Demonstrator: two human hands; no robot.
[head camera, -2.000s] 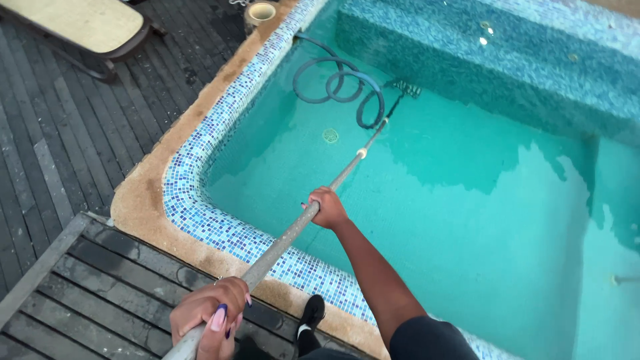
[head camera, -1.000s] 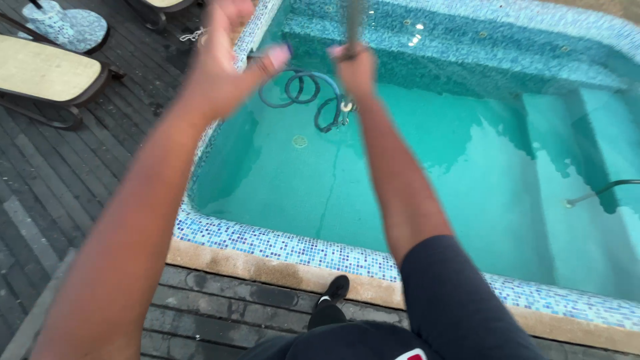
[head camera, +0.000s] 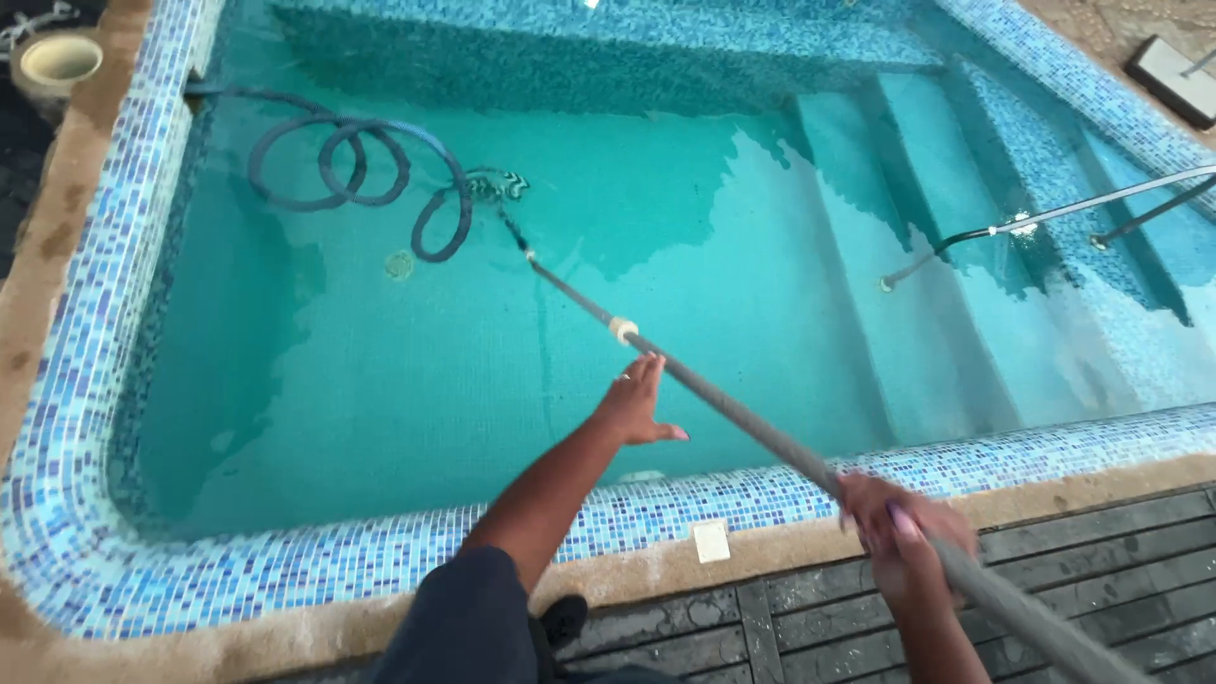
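Observation:
A long grey telescopic pole runs from the lower right down into the pool, with a white collar partway along. My right hand is wrapped around its thick part above the pool's near edge. My left hand is beside the pole just below the collar, fingers extended and thumb apart, not closed on it. At the pole's far end, a dark pool cleaning head lies underwater, its shape distorted by ripples. A blue-grey vacuum hose loops near it and reaches the left pool wall.
Blue mosaic tile and a stone coping edge the pool. Dark wooden decking lies below right. Underwater steps and a metal handrail are at right. A round skimmer opening sits upper left. A black shoe is near the coping.
The pole now slants to the lower right; two seconds ago it slanted to the lower left. The hands have swapped places: the right is now nearer the pole's top end. The view has turned right.

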